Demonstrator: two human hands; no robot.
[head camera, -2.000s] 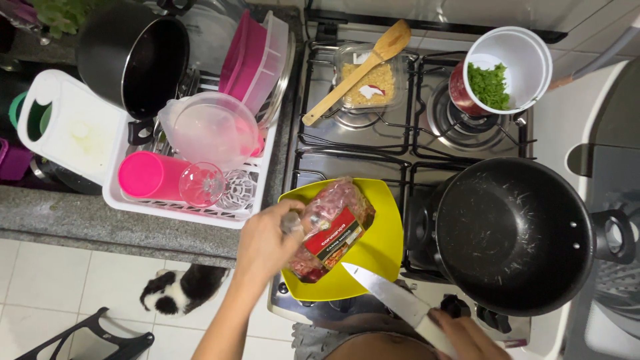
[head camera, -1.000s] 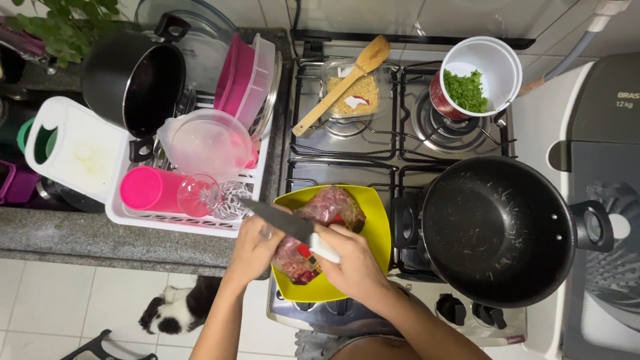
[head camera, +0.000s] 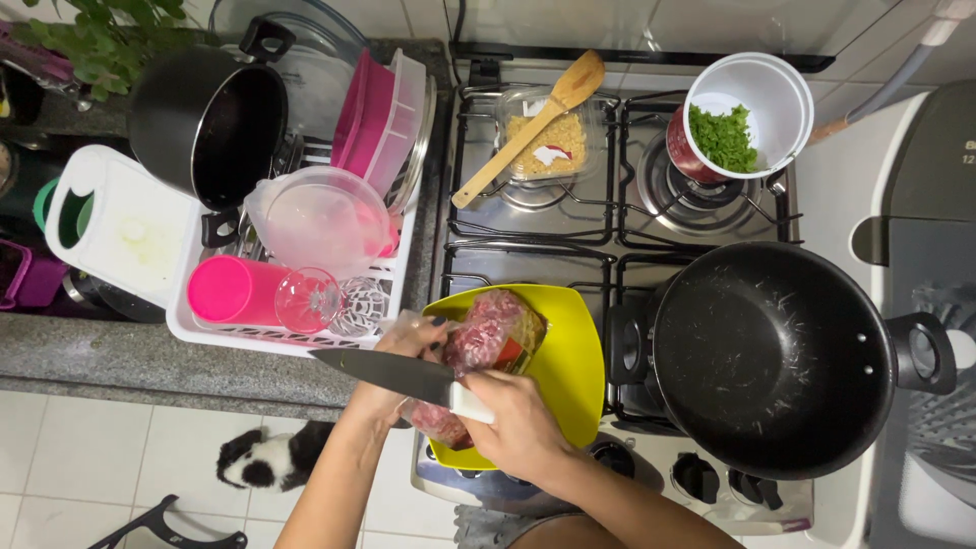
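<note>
A plastic-wrapped package of ground meat (head camera: 488, 335) with a red and black label lies in a yellow square bowl (head camera: 568, 358) at the front left of the gas stove. My left hand (head camera: 396, 366) grips the gathered plastic at the package's left side. Held by its white handle in my right hand (head camera: 511, 419) is a kitchen knife (head camera: 389, 374), its dark blade pointing left and crossing over my left hand. Part of the meat shows below the knife. My hands hide the middle of the package, so I cannot tell whether the edge touches the plastic.
Right of the bowl sits a large black pot (head camera: 770, 358). Behind are a white tub (head camera: 797, 114) of chopped greens and a clear container (head camera: 579, 152) under a wooden spoon (head camera: 526, 137). A loaded dish rack (head camera: 183, 324) stands left. A black-and-white animal (head camera: 278, 457) is on the floor.
The knife, low at the bowl's right two seconds ago, has come up and left over the package and now points left. My right hand has moved in beside my left.
</note>
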